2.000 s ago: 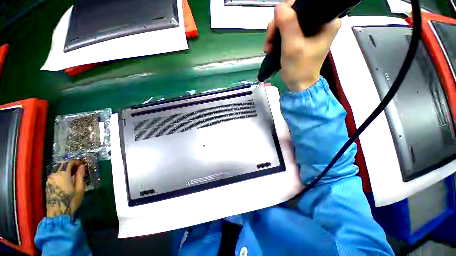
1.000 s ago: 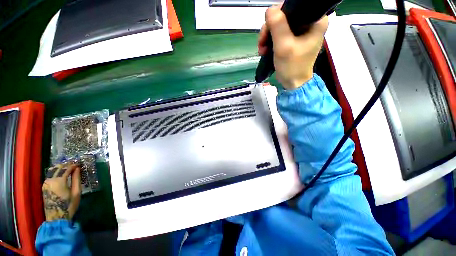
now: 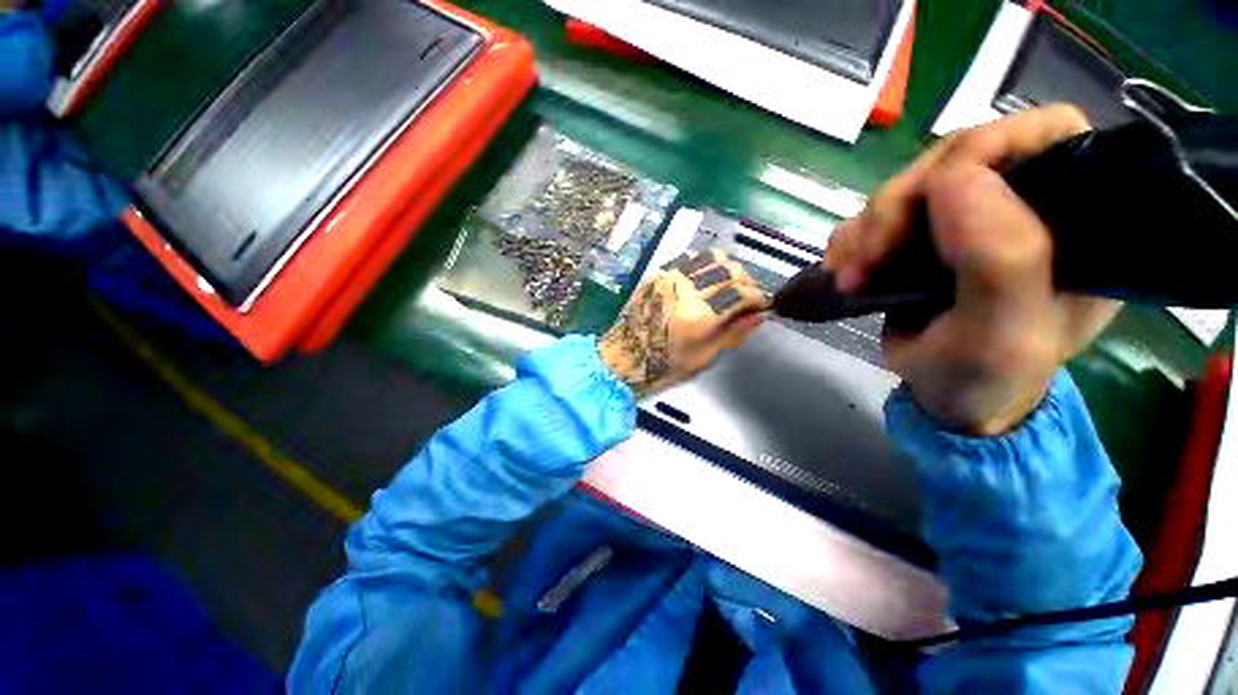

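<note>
My right hand grips the thick black electric screwdriver, held nearly level and pointing left. My left hand, tattooed and with dark bands on its fingers, has its fingertips together at the screwdriver's tip, above the laptop bottom cover. Whether a screw is between them is too small to tell. The grey cover lies on a white foam sheet, partly hidden by both hands. Two clear screw trays with heaped small screws lie left of the cover.
Another laptop on a red-orange pad lies at upper left. More laptops on white sheets lie along the top and upper right. The black cord crosses my right sleeve. A blue sleeve of another person shows at far left.
The view has turned left. My left hand has moved from the screw trays to the screwdriver's tip. The screwdriver has lifted from the cover's top right corner and tilted toward level.
</note>
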